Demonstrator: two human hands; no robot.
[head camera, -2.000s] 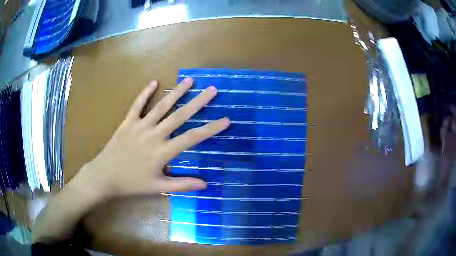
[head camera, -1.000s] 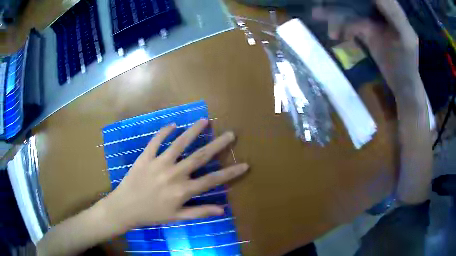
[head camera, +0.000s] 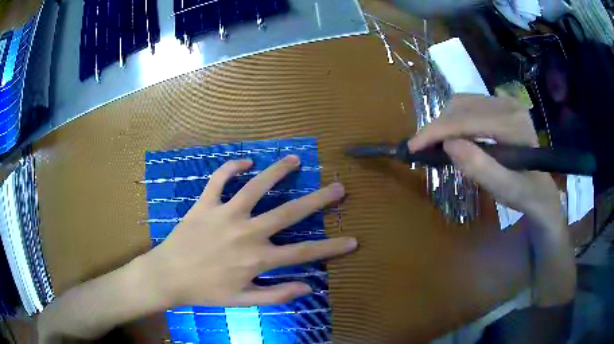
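A blue solar cell panel (head camera: 232, 149) with pale parallel lines lies on the brown bench top, its near end cut off by the frame. My left hand (head camera: 235, 248) lies flat on it with spread fingers; two fingertips reach past its right edge, over a thin silver bus ribbon (head camera: 338, 208). My right hand (head camera: 481, 138) holds a black soldering iron (head camera: 538, 158) like a pen. Its dark tip points left, just right of the panel's upper right corner; I cannot tell whether it touches anything.
Loose shiny ribbons (head camera: 448, 168) lie behind and below my right hand, beside white strips (head camera: 459, 66). A grey plate (head camera: 336, 20) at the back holds dark tabbed cells (head camera: 121, 33). A blue panel stack (head camera: 13, 80) stands far left, above more white strips (head camera: 23, 235).
My right hand has come in from the far right with the soldering iron. My left hand stays spread on the panel. The view has turned, so the panel appears further left than at first.
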